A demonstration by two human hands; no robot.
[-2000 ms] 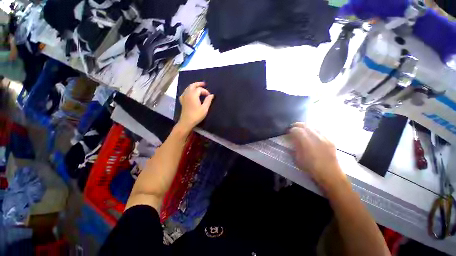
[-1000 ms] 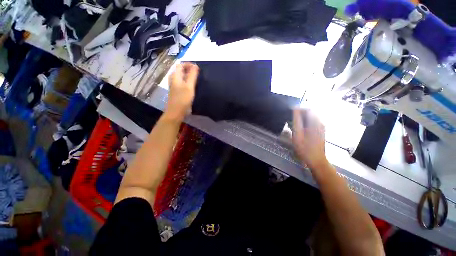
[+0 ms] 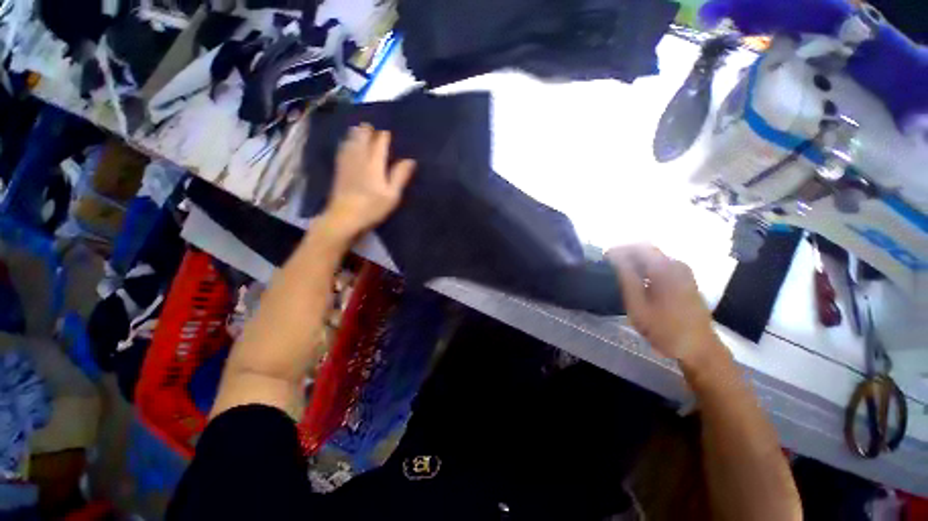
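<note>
A black fabric panel [image 3: 448, 183] lies on the white table, left of the sewing machine [image 3: 804, 142], and narrows towards the right. My left hand [image 3: 368, 181] lies on its left part, fingers spread. My right hand [image 3: 661, 295] is at its narrow right end and pinches the edge; it is slightly blurred. The needle area is lost in lamp glare. Narrow black strips [image 3: 758, 285] lie right of my right hand.
A black fabric pile [image 3: 529, 39] is at the back and a scrap heap [image 3: 275, 71] at the far left. A red-handled tool [image 3: 825, 295] and scissors [image 3: 875, 413] lie right. A red crate [image 3: 183, 346] is below the table.
The black panel has moved left, away from the needle area, and its right part now slants down to the right. My right hand has moved slightly right and towards the front edge.
</note>
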